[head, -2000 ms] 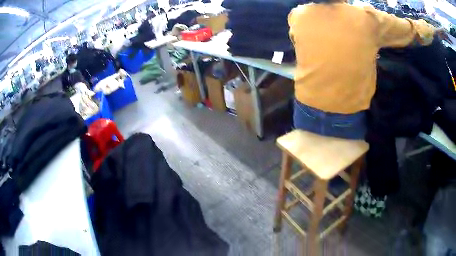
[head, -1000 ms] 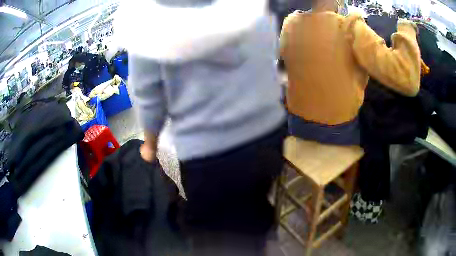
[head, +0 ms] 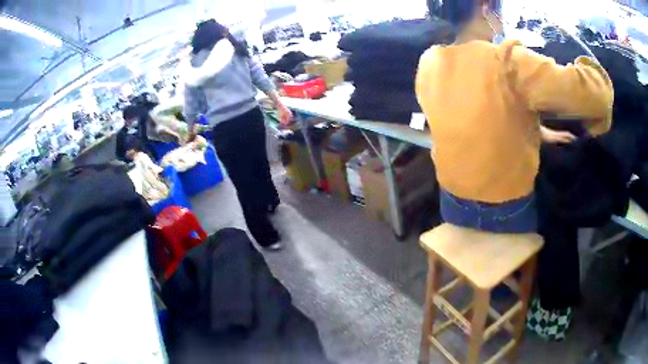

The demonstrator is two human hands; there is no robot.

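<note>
Neither of my hands is in the picture. Nearest in front of me, a black garment [head: 238,298] hangs off the right edge of the white-topped table [head: 114,306]. A stack of folded black garments [head: 92,213] lies on that table at the far left. More dark cloth [head: 21,313] lies at the left rim of the picture, blurred.
A person in an orange top [head: 483,121] sits on a wooden stool [head: 483,256] at another table with stacked dark garments [head: 391,71]. A person in grey [head: 231,92] is in the aisle. A red stool [head: 177,231] and blue bins [head: 202,170] stand at left.
The person in grey, close in front of me one second ago, is now farther down the aisle. The view has shifted, so the tables and stools sit lower and farther right.
</note>
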